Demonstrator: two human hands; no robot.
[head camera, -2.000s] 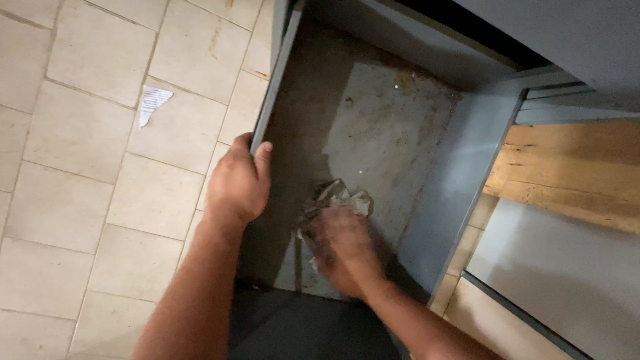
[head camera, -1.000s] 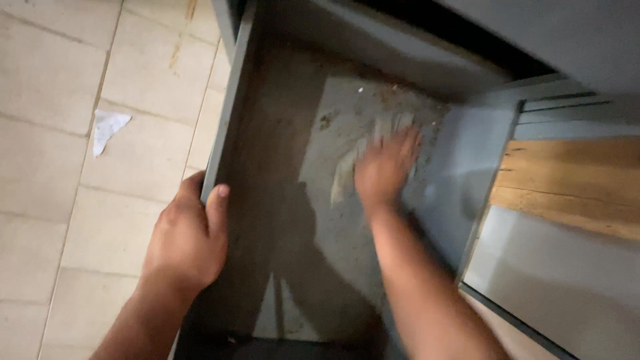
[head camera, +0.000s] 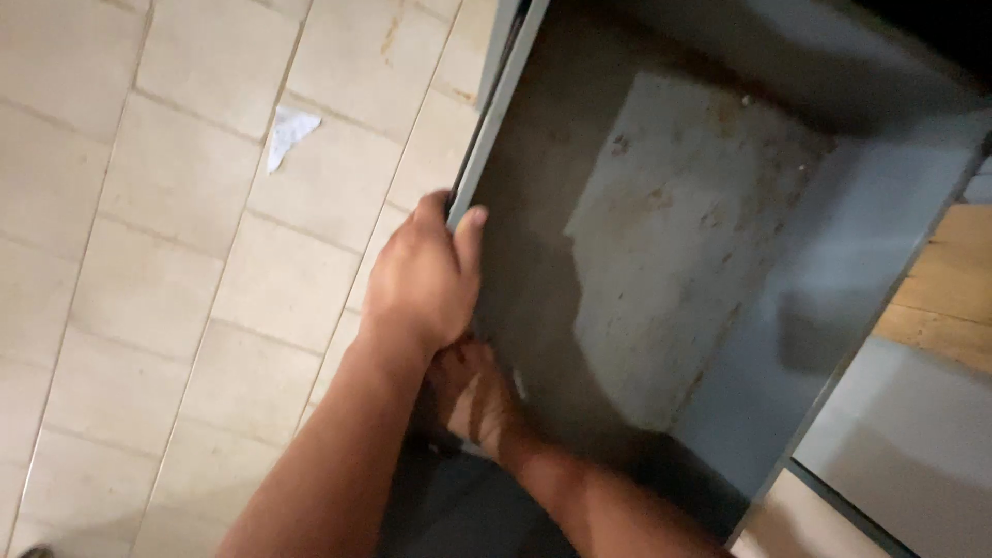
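Observation:
My left hand (head camera: 425, 267) grips the top edge of the left wall of a grey drawer (head camera: 666, 232), thumb inside and fingers outside. The drawer's bottom carries brown stains, specks and small crumbs. Low in the near left corner of the drawer is my right hand (head camera: 474, 391), partly covered by my left wrist. A small pale bit shows beside my right hand, but whether a cloth or paper is in that hand cannot be seen.
Beige floor tiles (head camera: 178, 271) lie to the left, with a torn scrap of white paper (head camera: 291, 136) on them. A wooden board (head camera: 945, 271) and a light grey panel (head camera: 907, 434) are right of the drawer. Dark shadow covers the drawer's near end.
My right hand, seen earlier with a crumpled wad on the drawer's bottom, has moved from the far right part to the near left corner. My left hand still grips the left wall.

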